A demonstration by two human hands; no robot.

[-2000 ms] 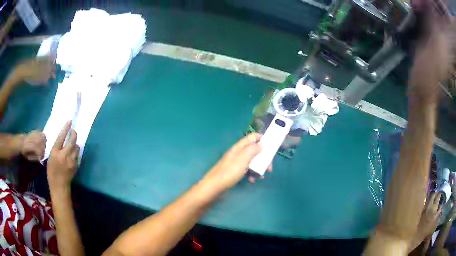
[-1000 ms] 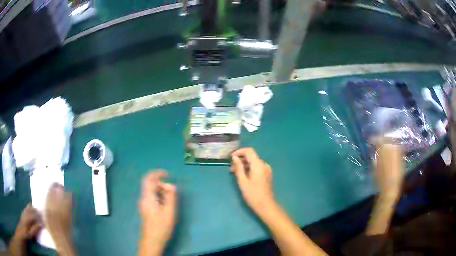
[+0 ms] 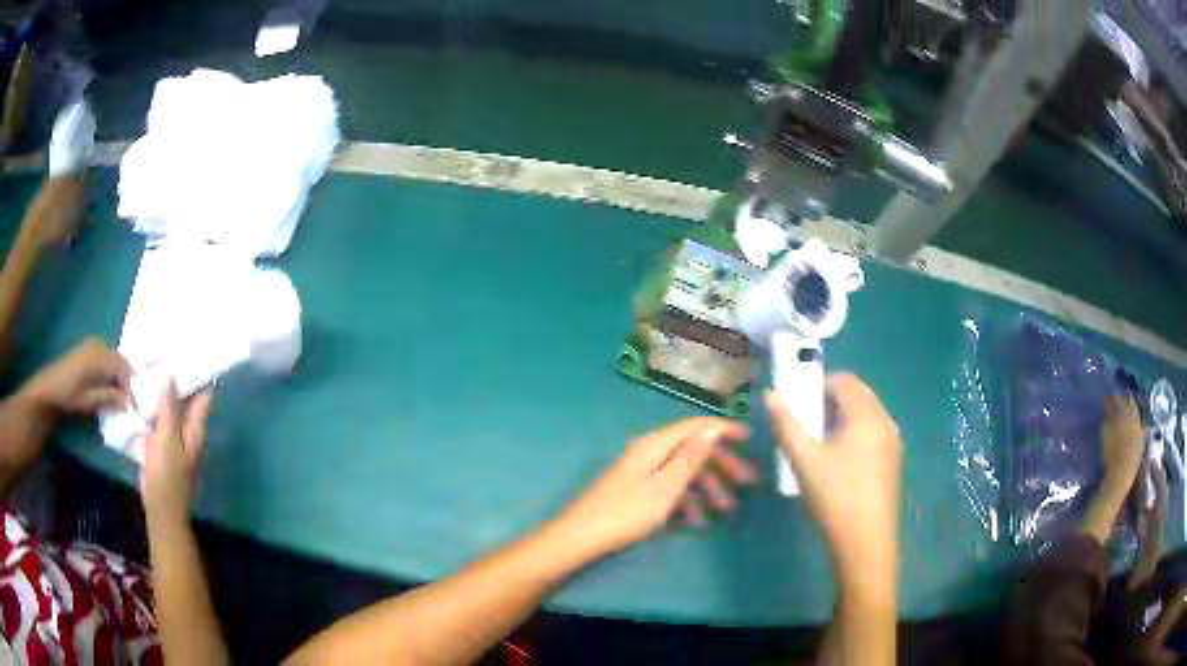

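Observation:
A white hair dryer body (image 3: 797, 306) with a dark ringed centre stands out at the right of the press fixture. My right hand (image 3: 846, 455) grips its flat handle, head end up and away from me. My left hand (image 3: 664, 488) is just left of the handle, fingers apart, holding nothing. The press base with fixture (image 3: 690, 345) is bare on its near part. The white ram tip (image 3: 759, 232) is above its far edge. The white cloth is mostly hidden behind the dryer head.
The arbor press (image 3: 814, 137) and its grey lever bar (image 3: 970, 143) stand at the back right. At left a neighbour's hands (image 3: 169, 429) hold a white sleeved shape below a bundle of sleeves (image 3: 228, 156). At right lie a clear plastic bag (image 3: 1061, 429) and another person's hand (image 3: 1119, 442).
The dryer that lay at the left a second ago is gone from there. My right hand, empty then, now holds a dryer beside the fixture. The neighbour's sleeve has a bulky shape in it.

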